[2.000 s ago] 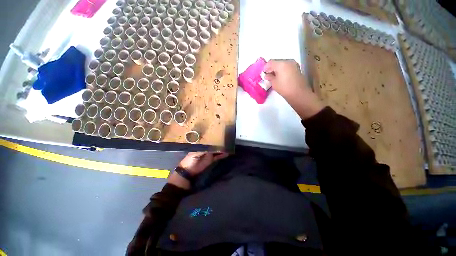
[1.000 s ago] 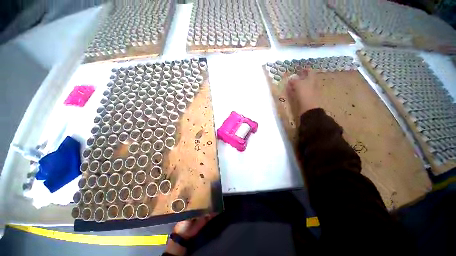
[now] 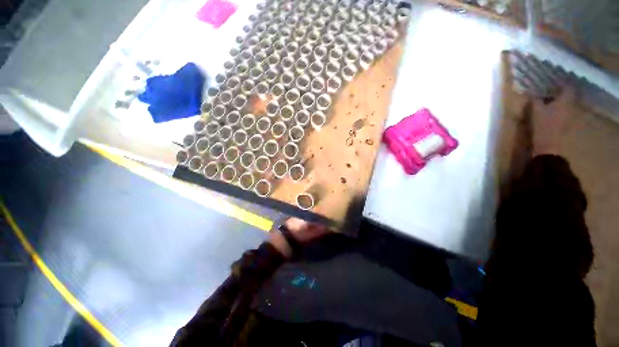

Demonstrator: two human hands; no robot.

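Many short hollow rings stand upright in rows on the left-hand brown board, with a single one near its front edge. My left hand is at the front edge of this board, its fingers partly hidden by the edge. My right hand is over the right-hand board, near the rings at its far end; it is dark and blurred, and I cannot tell if it holds anything. A pink pad with a white centre lies between the boards.
A blue cloth lies at the table's left end, with small loose parts beside it. A flat pink piece lies at the far left. The white table shows between the boards. Other boards lie at the back right.
The view has swung left and down, so things sit further right and higher. My right hand stays near the far rings of the right-hand board, where it went after leaving the pink pad.
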